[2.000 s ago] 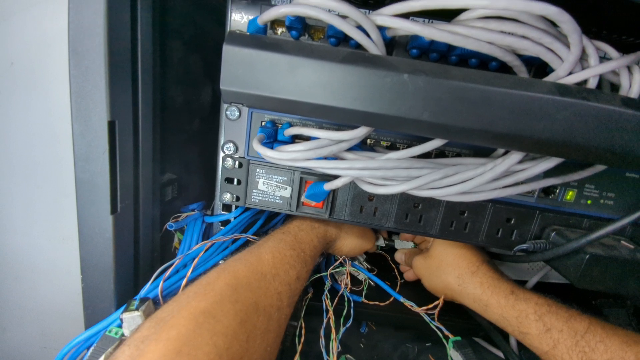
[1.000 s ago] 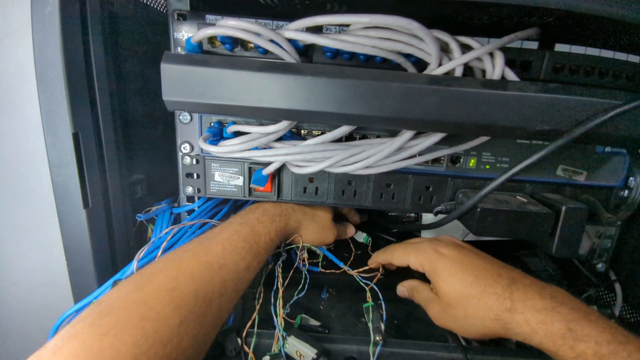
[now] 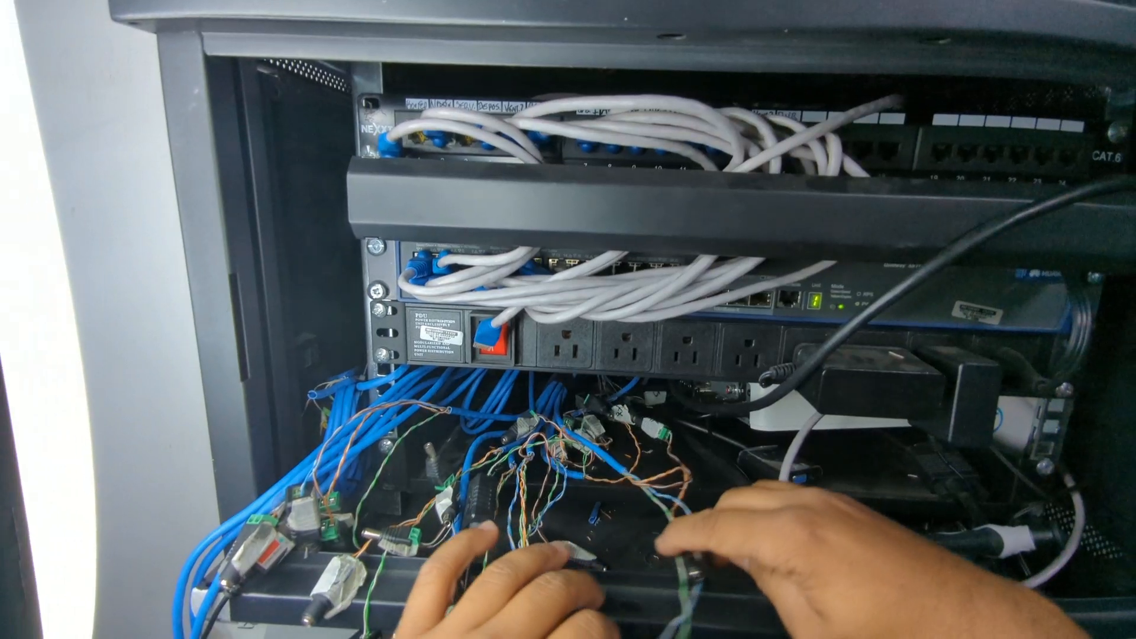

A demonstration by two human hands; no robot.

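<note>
My left hand is low in the middle, fingers bent over the front edge of the rack shelf, beside thin twisted wires. Close on its right, my right hand reaches in with thumb and finger at a green and blue wire pair; whether they pinch it is unclear. A small dark connector shows just under those fingertips. Blue network cables run down to the left, their bared pairs ending in taped barrel connectors with green terminals. More such connectors lie beneath the power strip.
Above are a patch panel, a black cable-manager cover, a network switch and a power strip. Grey patch cords loop across. A black cable and power adapters stand at right. The cabinet frame borders the left.
Both hands have come down from under the power strip to the shelf's front. The wires and connectors they covered now show. The view has drawn back and shows more of the cabinet.
</note>
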